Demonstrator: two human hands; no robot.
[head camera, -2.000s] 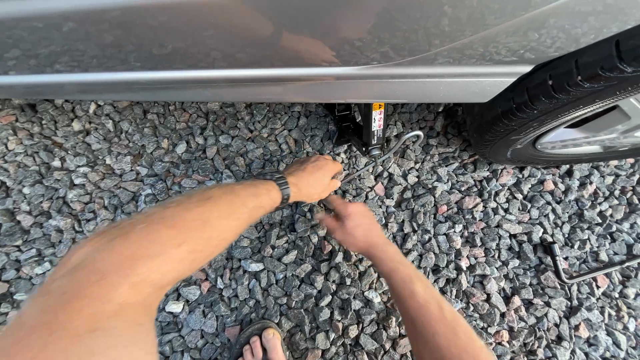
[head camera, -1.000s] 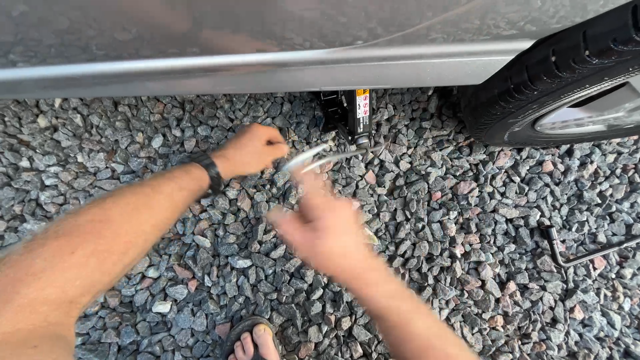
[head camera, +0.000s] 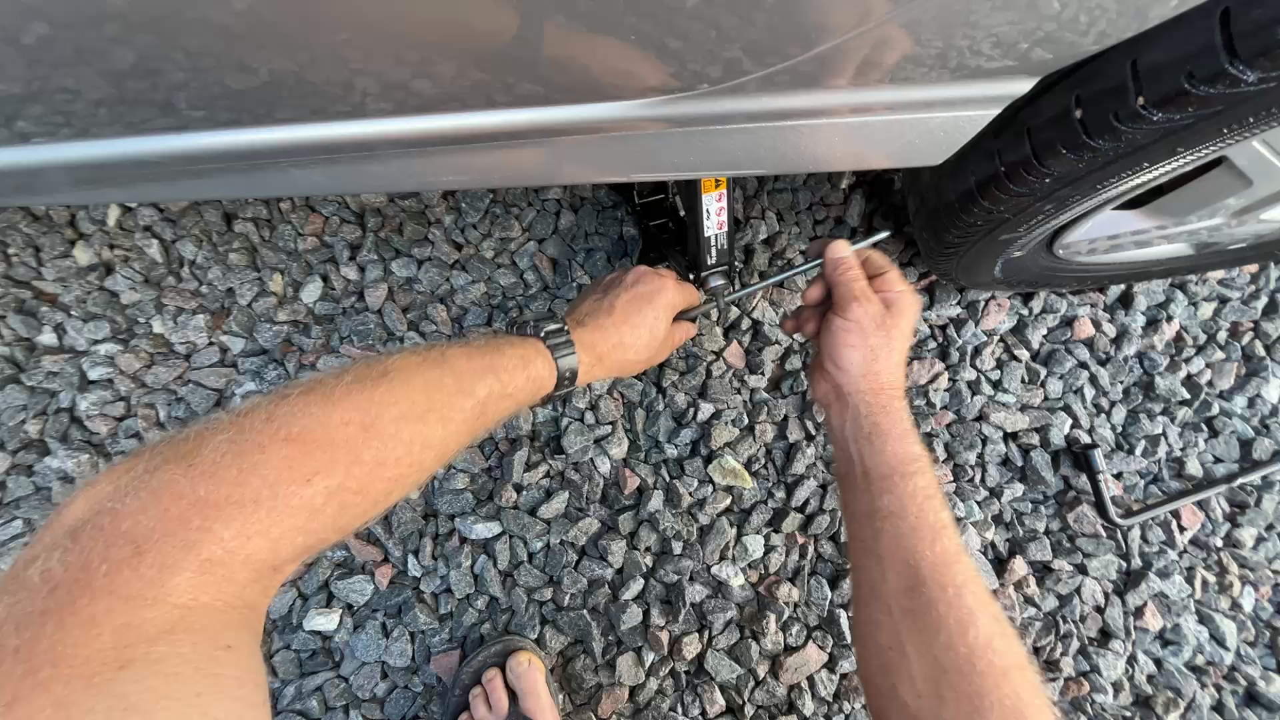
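Note:
A black scissor jack (head camera: 716, 235) with warning labels stands on the gravel under the sill of a silver car (head camera: 500, 150). At its near end a metal crank rod (head camera: 775, 283) crosses the jack's screw end. My left hand (head camera: 635, 320), with a dark watch on the wrist, closes on the rod's left end beside the jack. Farther right, my right hand (head camera: 860, 305) pinches the rod near its other end, with thumb and fingers around it. The rod's tip sticks out beyond that hand. Most of the jack is hidden beneath the car.
The car's tyre (head camera: 985, 200) rests at the upper right. An L-shaped lug wrench (head camera: 1165, 510) lies on the gravel (head camera: 640, 540) at the right. A foot in a sandal (head camera: 505, 685) is at the bottom edge.
The hands were below and left of the jack one second ago; now both are beside its near end. The rod, blurred earlier, now lies across that end.

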